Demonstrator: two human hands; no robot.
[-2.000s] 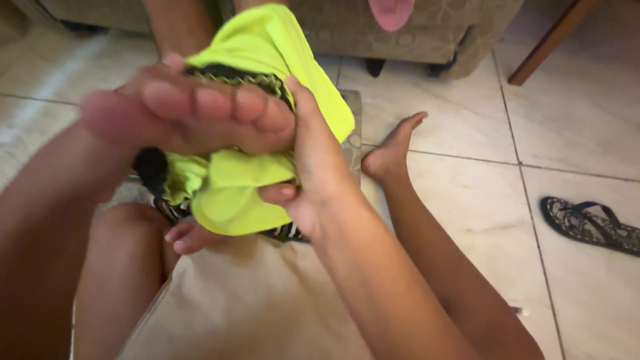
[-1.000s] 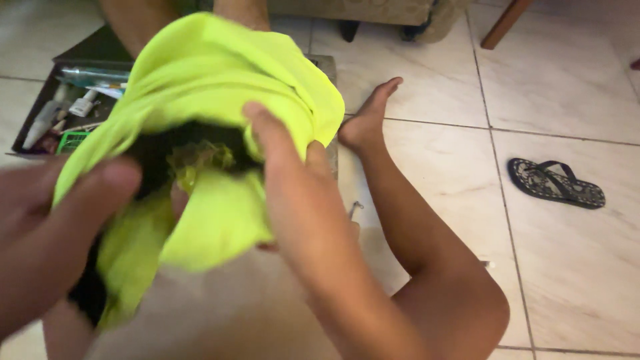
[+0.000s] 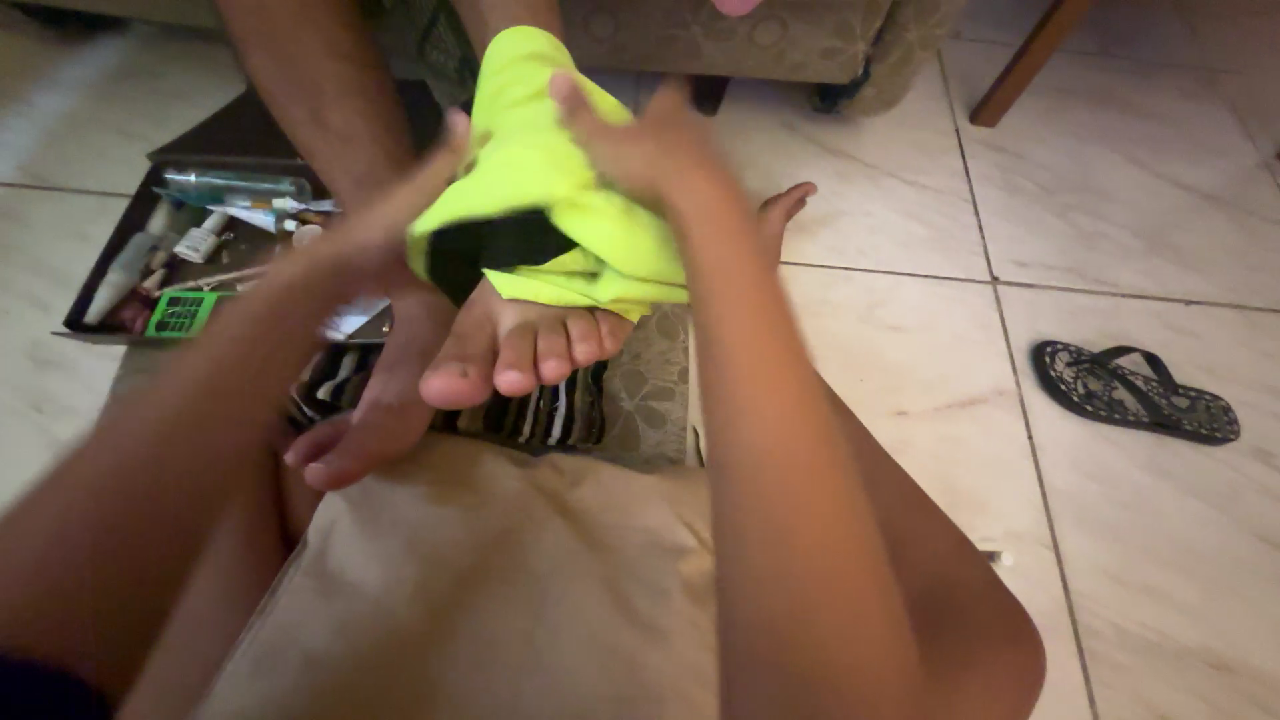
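Note:
A neon-yellow cloth point(image 3: 530, 150) with a black inner part lies draped over the ankle and instep of another person's foot point(image 3: 540, 345), whose toes stick out below it. My right hand point(image 3: 640, 140) is at the cloth's right side, its fingers spread and blurred. At the cloth's left edge is my left hand point(image 3: 415, 215), also blurred; whether it grips the fabric cannot be told. The person's other foot point(image 3: 385, 400) rests lower left, beside a striped cloth point(image 3: 550, 410). Beige fabric point(image 3: 500, 590) covers my lap below the feet.
An open dark case point(image 3: 110, 270) with bottles, small tools and a green item stands on the tiles at left. A patterned sofa point(image 3: 730, 40) is at the back. A black patterned flip-flop point(image 3: 1135, 390) lies at right, and a wooden leg point(image 3: 1030, 60) stands upper right.
The yellow cloth, bunched in front of my hands a second ago, now lies over the foot, with the toes showing. My right hand has moved up along the cloth.

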